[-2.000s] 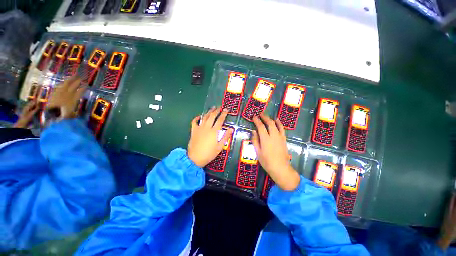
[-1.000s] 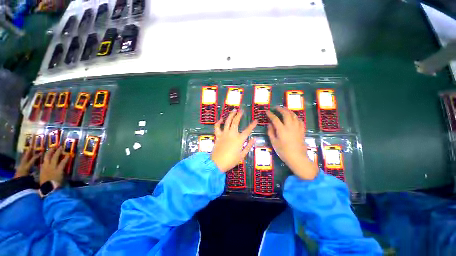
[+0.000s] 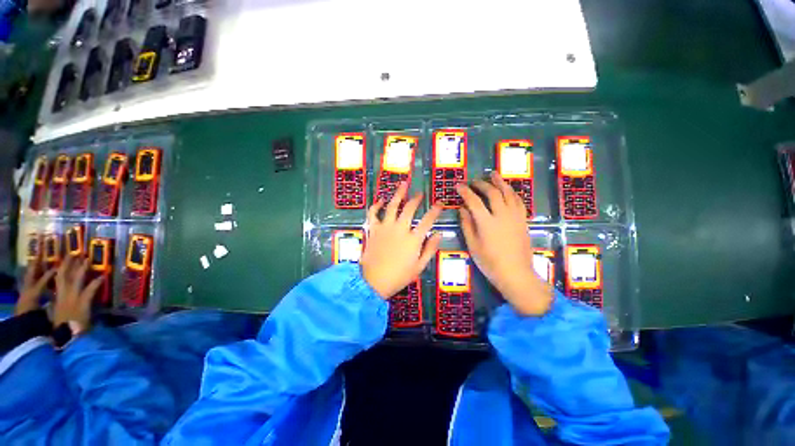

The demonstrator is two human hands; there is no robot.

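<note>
A clear blister tray (image 3: 615, 228) lies in front of me with two rows of red-orange keypad phones, face up, screens lit white. My left hand (image 3: 399, 242) is over the left-middle of the tray, fingers apart, fingertips at the keypad of the second upper phone (image 3: 399, 155); it partly hides lower phones. My right hand (image 3: 501, 239) is over the right-middle, fingers spread, fingertips by the keypads of the third upper phone (image 3: 450, 150) and the fourth upper phone (image 3: 515, 160). Neither hand grips anything.
Another person's hands (image 3: 71, 294) work over a second tray of orange phones (image 3: 166, 222) at left. A dark battery (image 3: 282, 154) and white paper bits (image 3: 224, 226) lie on the green mat between the trays. Black phones (image 3: 122, 65) sit in a tray on the white board (image 3: 349, 43).
The view has turned and shifted. Both my hands have moved over the tray; my right fingertips have gone from the second upper phone to the third and fourth.
</note>
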